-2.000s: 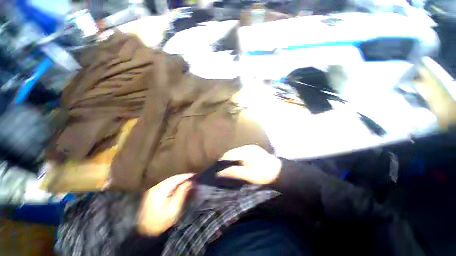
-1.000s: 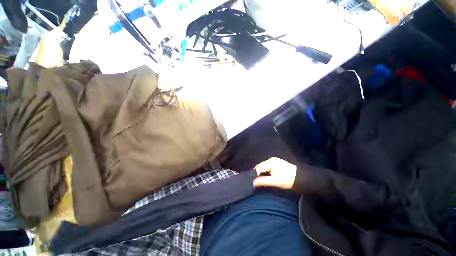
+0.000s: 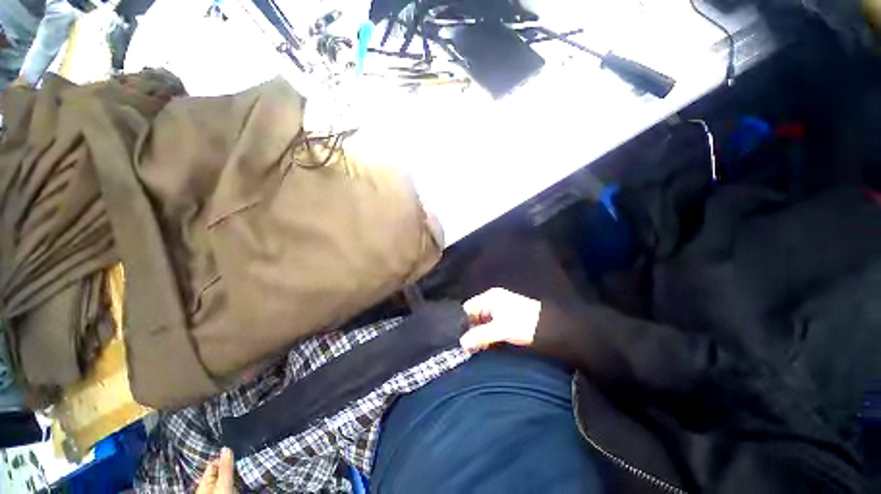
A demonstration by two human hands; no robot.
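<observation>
A long dark band [image 3: 338, 384] lies slantwise over plaid cloth [image 3: 299, 463] on the wearer's lap. My right hand [image 3: 502, 318] pinches the band's upper right end between thumb and fingers. My left hand [image 3: 218, 473] is cut off by the bottom edge. Only its fingertips show, at the band's lower left end on the plaid cloth; whether they grip it cannot be told. A large pile of brown garment pieces [image 3: 280, 241] lies left of and above the band, with a small looped dark tool [image 3: 321, 150] on it.
The white table [image 3: 483, 154] spans the top, its front edge slanting. On it lie a black flat rectangle [image 3: 496, 60], a black-handled tool [image 3: 638, 75] and thin small tools [image 3: 425, 77]. A worn tan board [image 3: 101, 400] shows at left, with blue plastic below it.
The view has shifted, so the table tools sit higher and further right. The band's left end now lies higher, more plaid cloth shows below it, and my left fingertips have come into view.
</observation>
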